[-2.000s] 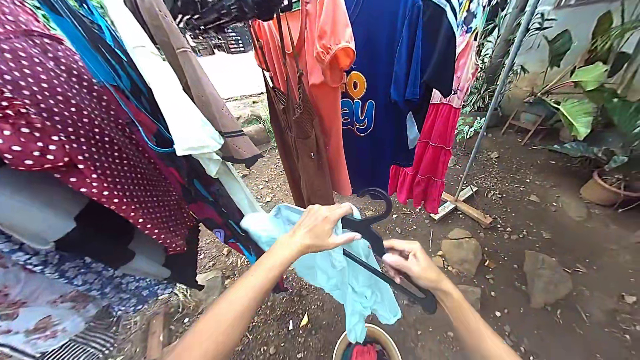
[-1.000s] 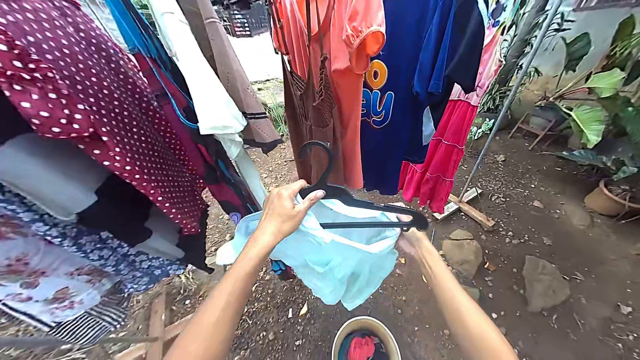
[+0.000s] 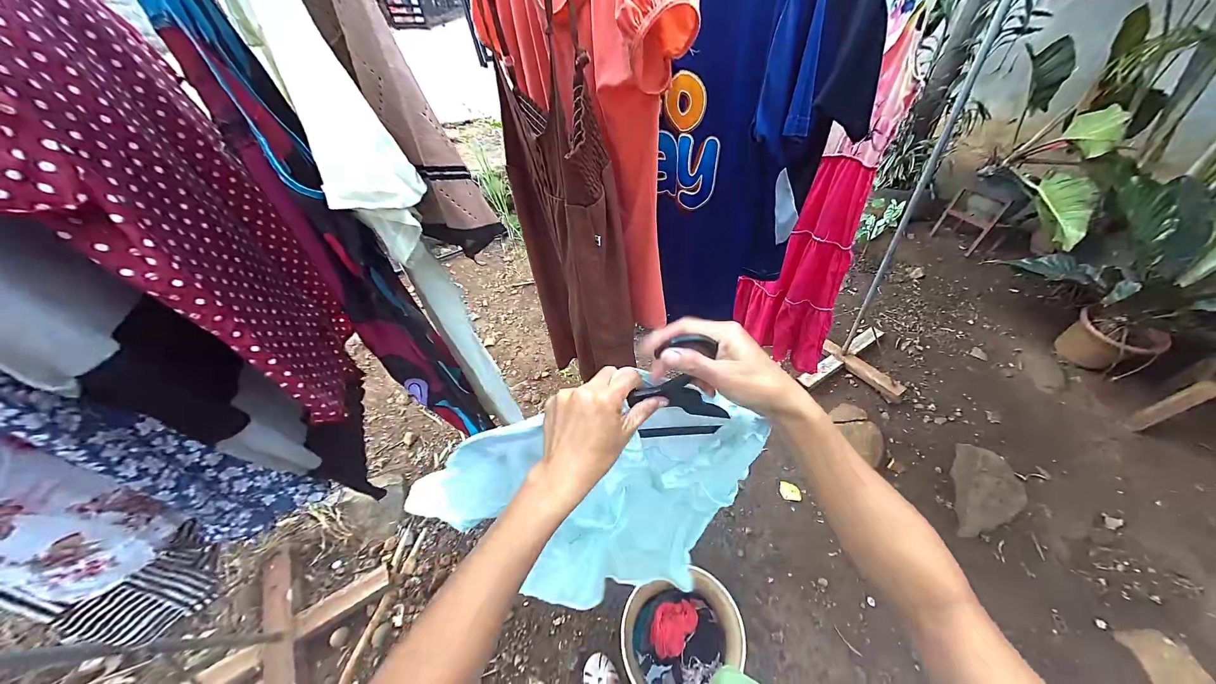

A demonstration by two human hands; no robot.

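A light blue garment [image 3: 617, 513] hangs on a black plastic hanger [image 3: 676, 397] in front of me. My left hand [image 3: 587, 427] grips the hanger's left shoulder together with the fabric. My right hand [image 3: 727, 366] is closed around the hanger's hook, slightly blurred. The hanger's dark lower bar shows at the garment's neck opening, and most of the frame is hidden inside the cloth. Just below the garment's hem stands a round bucket [image 3: 737, 622] holding wet-looking clothes, a red one among them.
Clothes hang close on the left, among them a polka-dot garment [image 3: 180, 180]. Ahead hang a brown dress [image 3: 594, 256], a blue shirt [image 3: 708, 247] and a pink tiered dress [image 3: 807, 266]. A metal pole [image 3: 926, 176] on a wooden base, rocks [image 3: 988, 489] and potted plants [image 3: 1092, 342] are at right.
My right hand has moved from the hanger's right end to its hook. My left hand is lower on the hanger's left shoulder. The garment now covers both shoulders of the hanger.
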